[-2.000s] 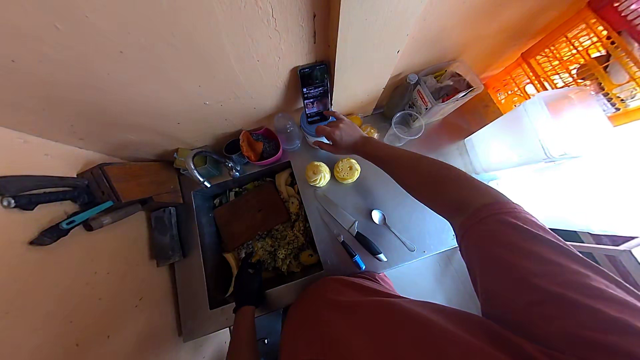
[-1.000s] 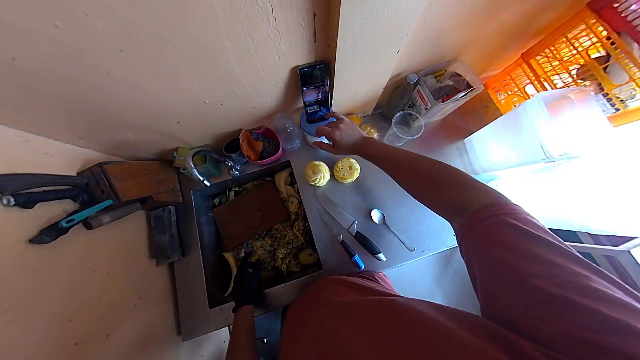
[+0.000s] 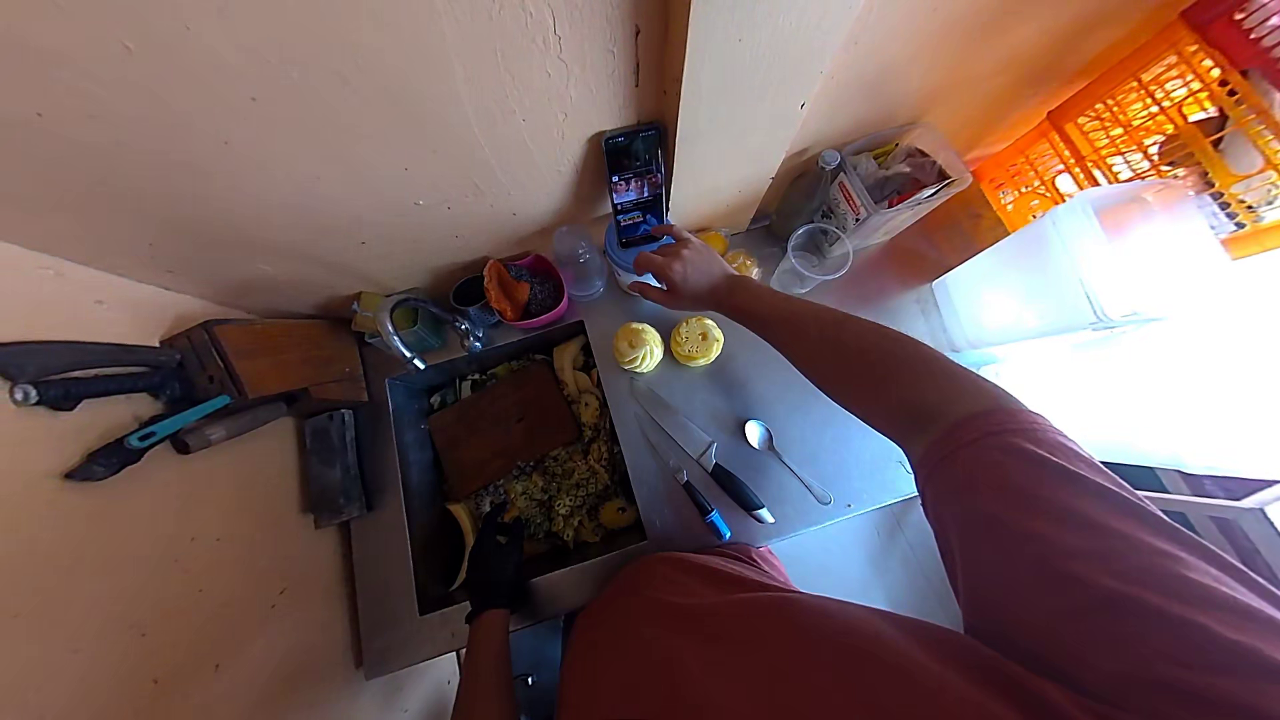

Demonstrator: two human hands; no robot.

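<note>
My right hand [image 3: 685, 270], bare, reaches to a smartphone [image 3: 636, 185] that leans upright against the wall by a blue-lidded tub [image 3: 620, 258]; a finger is at the lower part of its lit screen. My left hand [image 3: 495, 560], in a black glove, hangs at the near left of the sink [image 3: 640, 500], over the peelings [image 3: 565, 490]; whether it holds anything is hidden. A brown wooden board [image 3: 505, 425] lies on the scraps. Two peeled pineapples [image 3: 638, 347] with spiral cuts stand on the steel counter. Nearer me lie a large kitchen knife [image 3: 712, 462], a smaller blue-ended knife [image 3: 700, 503] and a spoon [image 3: 785, 460].
A faucet [image 3: 398, 330] and a pink bowl [image 3: 545, 308] with scrubbers stand behind the sink. A wooden knife block [image 3: 290, 360] is at the left wall. A clear plastic cup [image 3: 815, 257], a plastic bin [image 3: 900, 190] and an orange crate [image 3: 1130, 130] are at the right.
The picture on the phone screen has changed. My right hand remains beside the phone, and my left hand remains at the sink.
</note>
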